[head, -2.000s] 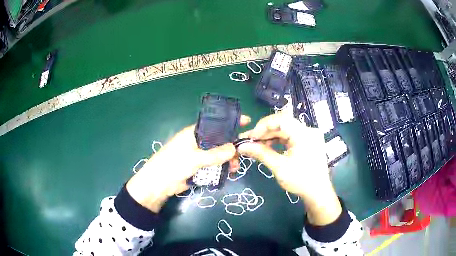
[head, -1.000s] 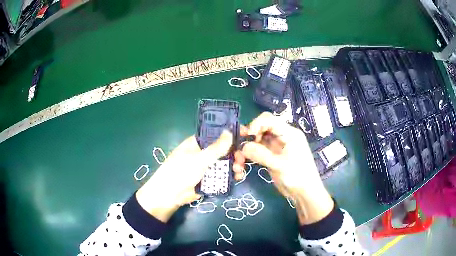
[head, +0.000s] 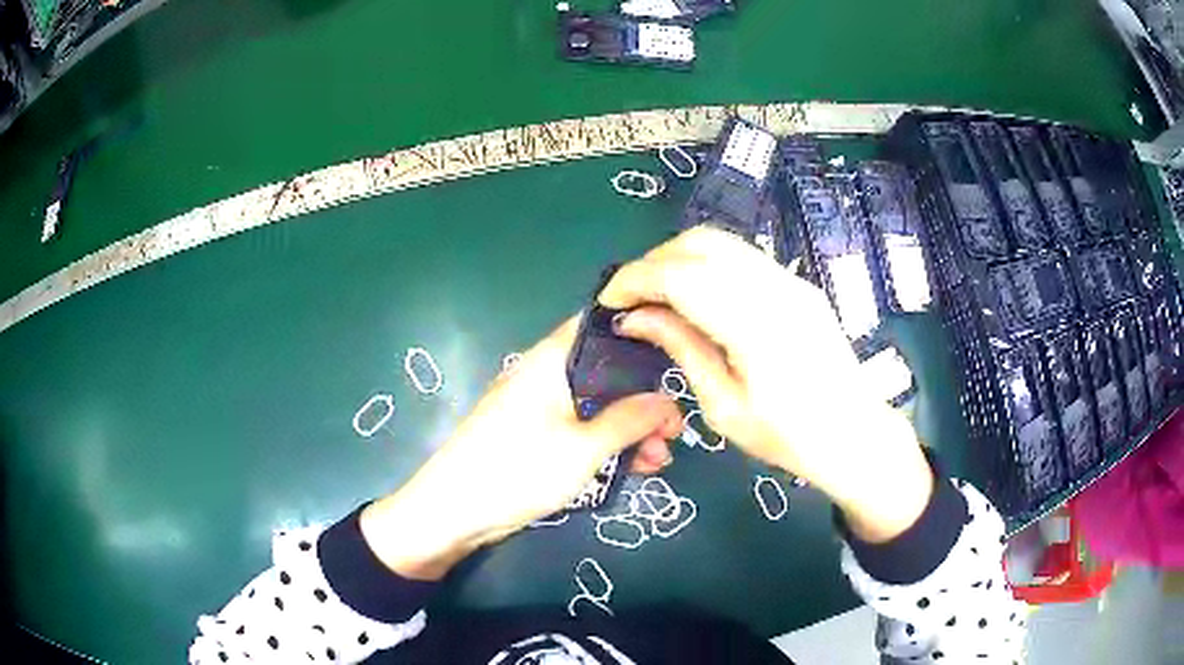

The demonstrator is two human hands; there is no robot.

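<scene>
My left hand [head: 519,442] holds a black phone half-assembly [head: 608,370] from its left side and below, with the thumb across its lower part. A bit of the white keypad [head: 595,489] shows under the fingers. My right hand [head: 734,344] reaches over the top end of the phone, fingers bent onto it. A tiny dark round thing shows at its fingertips; whether it is gripped is hidden. Thin white rings [head: 623,529] lie loose below the hands.
More rings [head: 423,370] lie left of the hands. Waiting phones [head: 852,292] lie at the right beside stacked black blister trays [head: 1026,292]. A worn cream strip [head: 429,160] crosses the bench. Line phones [head: 630,40] lie beyond it. A red stool [head: 1065,572] stands lower right.
My right hand has moved from the phone's right side up over its top end. The phone is now tilted and more covered. The phones on the far strip have shifted left.
</scene>
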